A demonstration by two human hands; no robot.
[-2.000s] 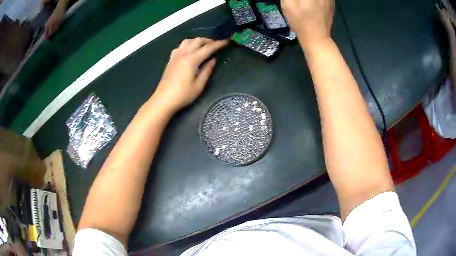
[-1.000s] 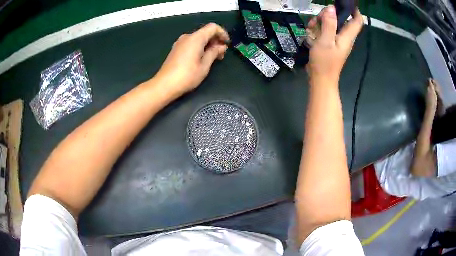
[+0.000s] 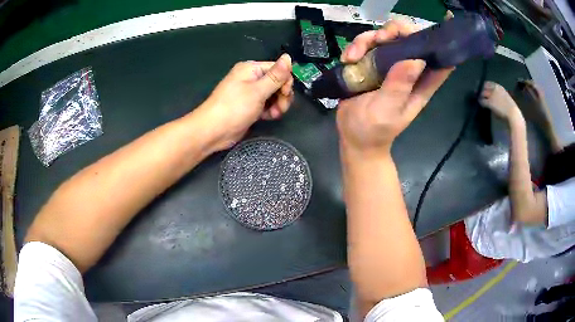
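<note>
My right hand (image 3: 384,94) is closed round the black electric screwdriver (image 3: 435,47), which is tilted with its nose pointing left. My left hand (image 3: 265,88) is beside the nose, thumb against fingers; whether a small part is pinched there cannot be told. Housings with circuit boards (image 3: 313,39) lie in a group behind the screwdriver, partly hidden by it and my right hand. The round screw tray (image 3: 265,183) with its grey glittering surface lies in front of me, below my left hand.
A clear crumpled plastic bag (image 3: 66,116) lies at the left. The black driver cord (image 3: 441,160) runs across the bench to the right of the tray. Another person's hand and arm (image 3: 517,144) are over the bench at the right, with a red stool (image 3: 451,258) below.
My right hand has come down and left, tipping the screwdriver fully into view. My left hand has moved slightly toward its nose. The other person's arm reaches further over the bench.
</note>
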